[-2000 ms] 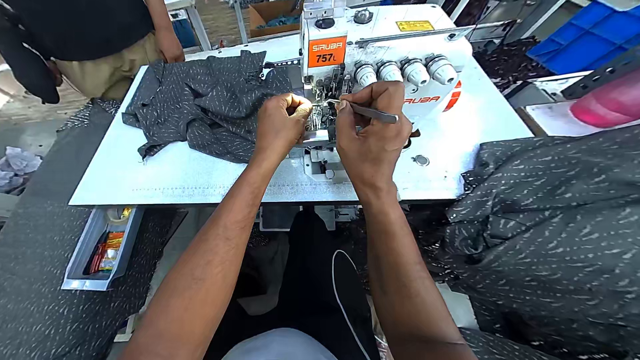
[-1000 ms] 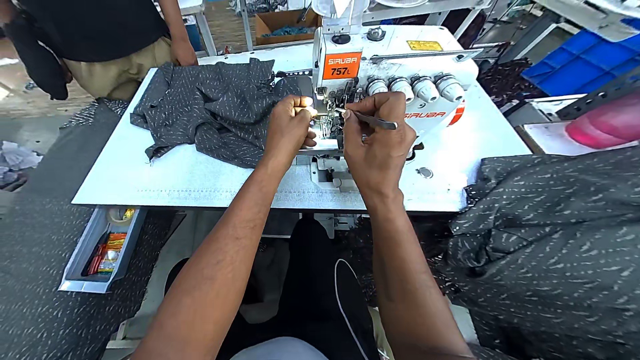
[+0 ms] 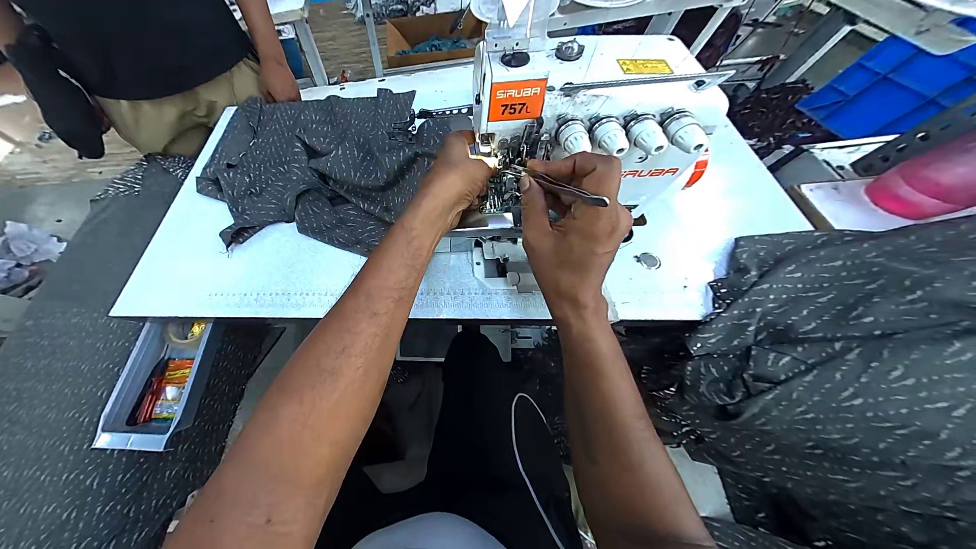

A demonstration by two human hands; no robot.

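Note:
A white Siruba overlock sewing machine (image 3: 602, 84) stands on the white table, its looper area exposed. My right hand (image 3: 576, 198) grips metal tweezers (image 3: 568, 188), their tips among the loopers and needle parts. My left hand (image 3: 461, 175) reaches in from the left beside the lit needle area; its fingertips are partly hidden, so whether they pinch anything cannot be told. Dark patterned fabric (image 3: 328, 160) lies crumpled on the table left of the machine, behind my left forearm. Several white thread tension dials (image 3: 610, 136) sit just beyond my right hand.
A person (image 3: 152, 61) stands at the back left. An open drawer (image 3: 114, 415) with small packets hangs below the table's left edge. More dark patterned fabric (image 3: 846, 343) is heaped at right. Behind it are a pink object (image 3: 926, 179) and a blue crate (image 3: 892, 84).
My left hand has moved in closer to the needle area, its fingertips now lower and more hidden. My right hand still holds the tweezers at the machine.

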